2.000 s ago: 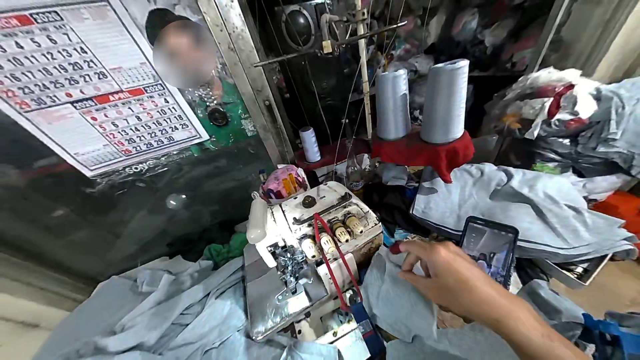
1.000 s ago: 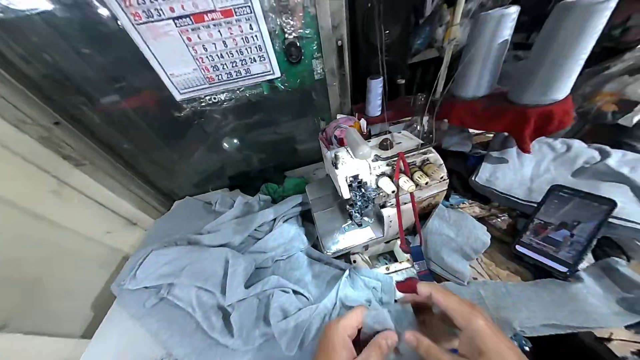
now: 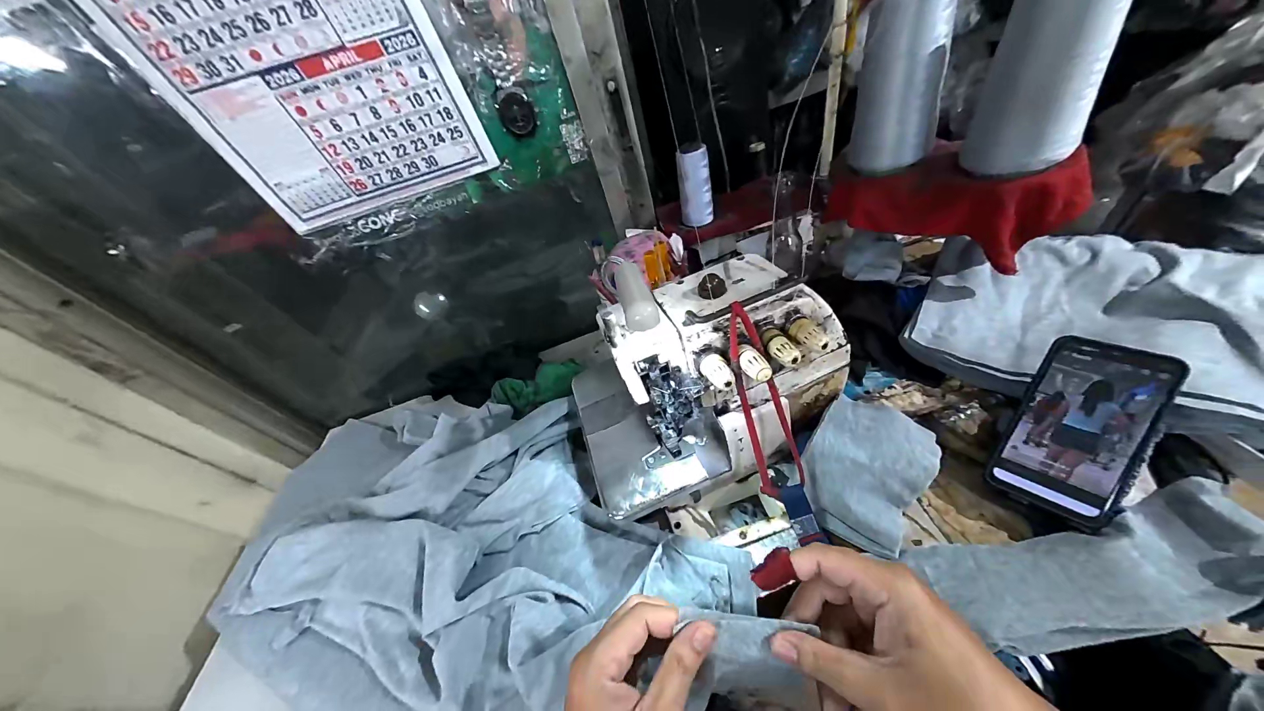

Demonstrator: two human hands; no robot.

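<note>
At the bottom centre my left hand (image 3: 642, 657) pinches the left end of a folded piece of grey fabric (image 3: 750, 647). My right hand (image 3: 869, 632) grips its right end between thumb and fingers. A small dark red piece of cloth (image 3: 774, 570) shows at my right fingertips. Just beyond my hands stands a white overlock sewing machine (image 3: 731, 365), with a red lanyard (image 3: 755, 395) hanging over its tension dials. Crumpled grey fabric (image 3: 425, 553) spreads over the table left of the machine and reaches up to my hands.
Grey cut pieces (image 3: 869, 474) lie right of the machine, near a lit smartphone (image 3: 1086, 434). Large thread cones (image 3: 1037, 89) stand on red cloth (image 3: 987, 197); a smaller spool (image 3: 694, 186) is behind the machine. A calendar (image 3: 316, 99) hangs on the dark glass panel (image 3: 444, 286). Folded grey fabric (image 3: 1116, 306) lies at right.
Two seconds ago only my right hand showed, near the phone. Both hands have since come together on the grey fabric in front of the machine. The view has shifted.
</note>
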